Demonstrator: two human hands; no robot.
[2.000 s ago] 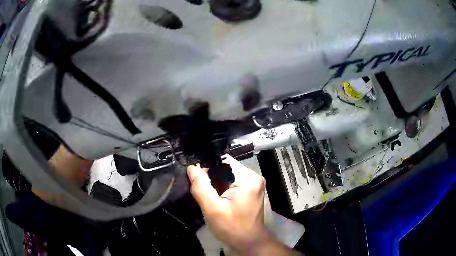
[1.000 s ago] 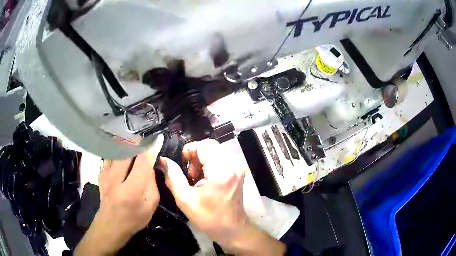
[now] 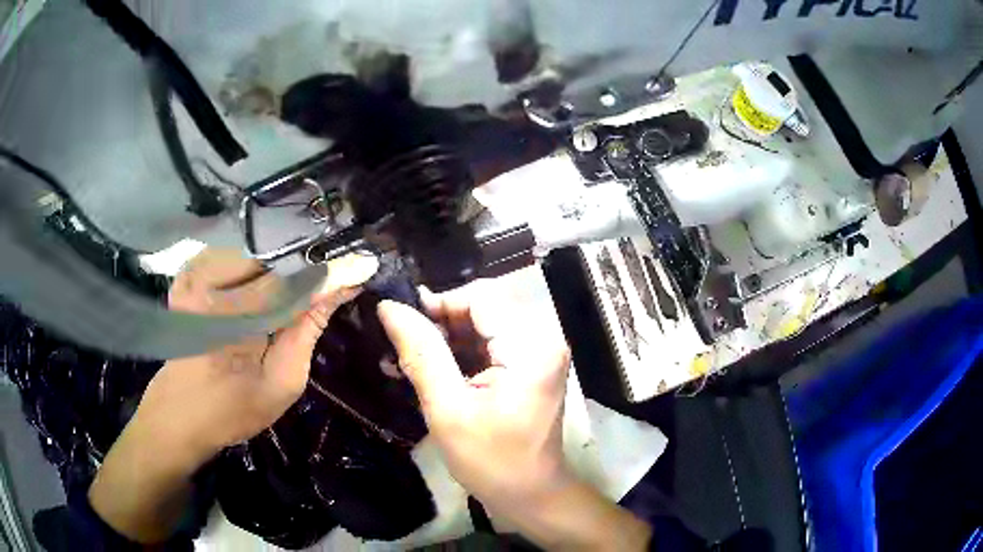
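A black fabric piece (image 3: 397,283) lies at the dark presser foot and needle area (image 3: 426,210) of the sewing machine. My left hand (image 3: 253,361) holds its left side, with fingertips near a wire guard (image 3: 282,216); the machine's curved guard hides part of this hand. My right hand (image 3: 485,372) pinches the piece's right side between thumb and fingers. The needle tip is hidden in the dark parts. More black padded pieces (image 3: 334,474) with thin threads hang below my hands.
A black heap (image 3: 81,377) lies at the left. The off-white machine head (image 3: 604,43) spans the top. A small bottle with a yellow label (image 3: 763,102), a black linkage (image 3: 652,210) and a pale tray with dark strips (image 3: 636,313) are at the right. Something blue (image 3: 830,431) is at the lower right.
My left hand, mostly hidden behind the guard two seconds ago, has come to the fabric beside my right hand. The view has shifted, and more black pieces show below the hands.
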